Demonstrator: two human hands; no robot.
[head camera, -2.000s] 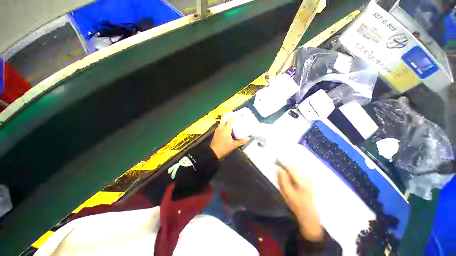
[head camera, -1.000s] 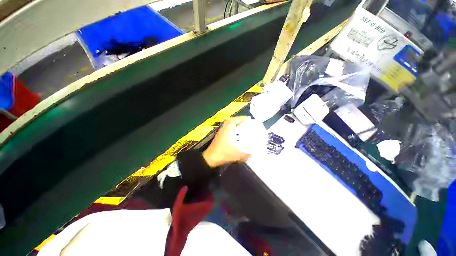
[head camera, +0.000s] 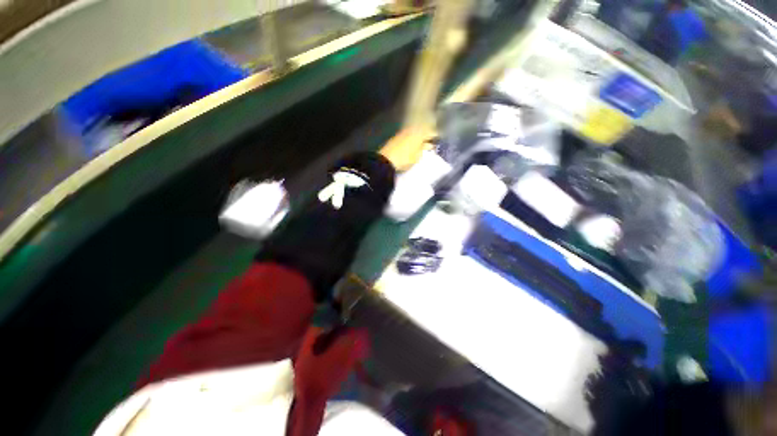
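Note:
The frame is blurred. My left hand (head camera: 409, 146) is stretched far forward, beside a white boxy unit (head camera: 416, 185) at the back of the bench; its fingers are too blurred to tell a grip. Another white unit (head camera: 256, 207) is on the green conveyor belt (head camera: 111, 277), left of my left sleeve. A small cluster of larger black parts (head camera: 419, 255) lies on the white board (head camera: 477, 319). Black parts in rows (head camera: 537, 277) lie on the blue tray (head camera: 635, 322), with a loose black heap near its lower end. My right hand is not seen.
More white units (head camera: 481, 189) stand behind the tray, near crumpled clear bags (head camera: 660, 226). A printed carton (head camera: 588, 81) is at the back. A pale post (head camera: 434, 64) rises beside the belt. Blue bins are at right (head camera: 739, 328) and beyond the belt (head camera: 153, 85).
My left hand has moved forward and away from the white unit it held over the board. A white unit now shows on the belt. The camera view has shifted.

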